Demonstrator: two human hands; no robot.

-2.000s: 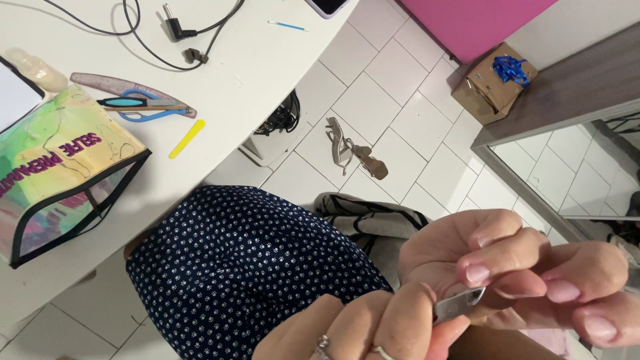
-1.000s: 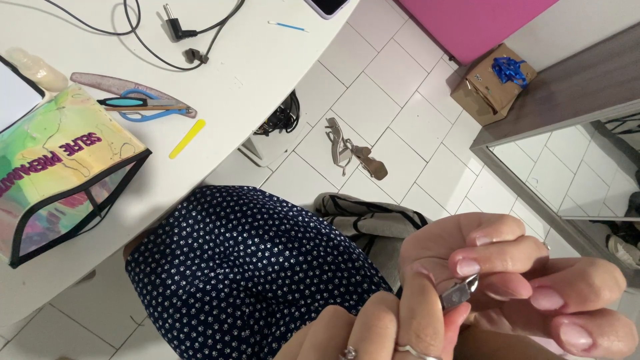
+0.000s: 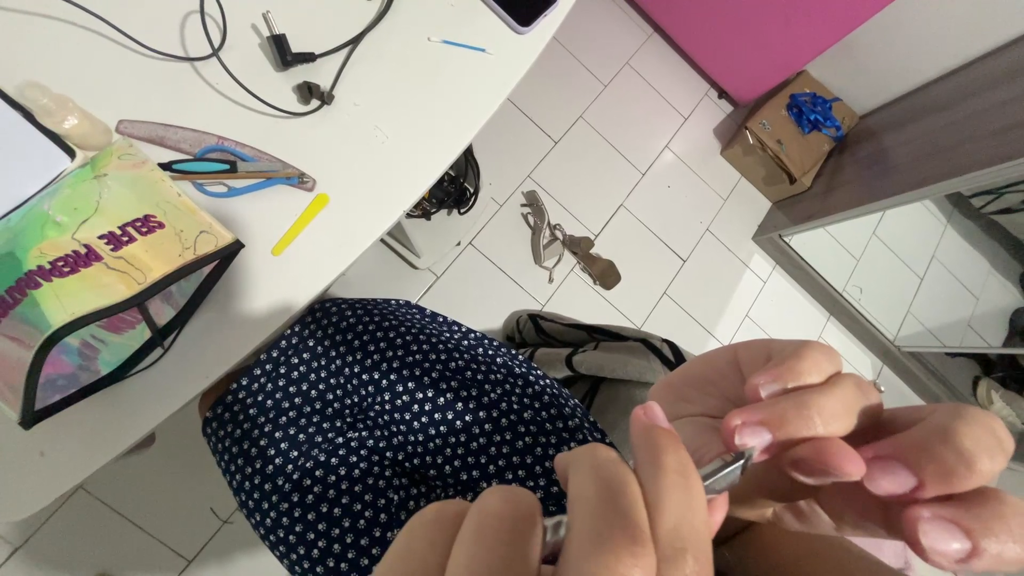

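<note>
At the lower centre, my left hand [image 3: 616,512] is closed around metal nippers, probably cuticle nippers [image 3: 726,474]; their handles are mostly hidden by its fingers. The jaws point up and right, at a fingertip of my right hand [image 3: 832,432]; whether they touch it is unclear. My right hand is palm up at the lower right, fingers curled and somewhat apart, holding nothing. Below the hands lies dark blue paw-print fabric [image 3: 384,416] over my lap. A yellow nail file [image 3: 300,225], a worn curved nail file [image 3: 172,137] and blue-handled scissors [image 3: 228,190] lie on the white table.
A colourful pouch [image 3: 104,240] stands at the table's left, near a black cable with plug [image 3: 280,50], a cotton swab [image 3: 460,46] and a phone [image 3: 524,10]. Sandals [image 3: 564,248] lie on the tiled floor. A cardboard box [image 3: 788,140] sits beside a mirror frame [image 3: 840,296].
My left hand and the nippers have shifted and tilted slightly, staying close to the right hand's fingertips. The right hand's fingers have moved only a little. The things on the table are unchanged.
</note>
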